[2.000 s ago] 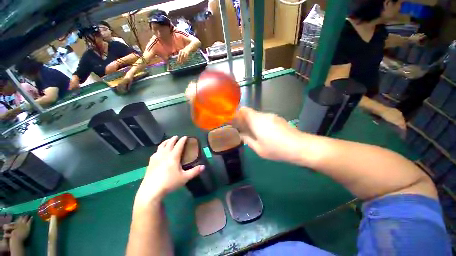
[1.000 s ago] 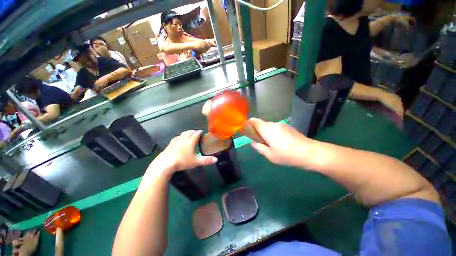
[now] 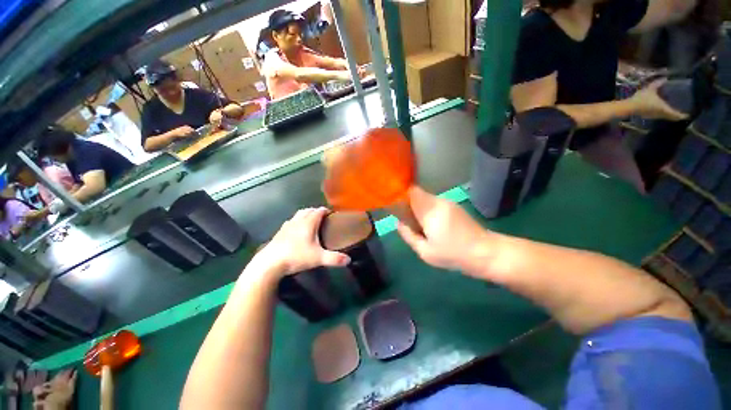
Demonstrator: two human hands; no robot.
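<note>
My right hand (image 3: 449, 232) grips the handle of a mallet (image 3: 370, 170) with an orange-red head, held just above a speaker cabinet (image 3: 366, 268) with a brown end cap (image 3: 346, 228) on top. My left hand (image 3: 298, 245) rests on the tops of the two cabinets, its fingers at the left edge of the brown cap and its palm over the left cabinet (image 3: 311, 295), whose top is hidden. A loose brown end cap (image 3: 336, 353) and a dark one, underside up (image 3: 388, 329), lie side by side on the green bench (image 3: 457, 320) near me.
Black-topped cabinets (image 3: 186, 232) stand on the conveyor belt (image 3: 112, 280) at left. Another pair (image 3: 521, 164) stands at right by a green post (image 3: 497, 72). A second mallet (image 3: 112, 352) lies at lower left beside another person's hands. Workers sit across the line; one stands at right near stacked cabinets (image 3: 705, 208).
My left hand has moved right from the left cabinet's cap towards the right cabinet's cap. The mallet is still above the right cabinet, its head a little higher than one second ago.
</note>
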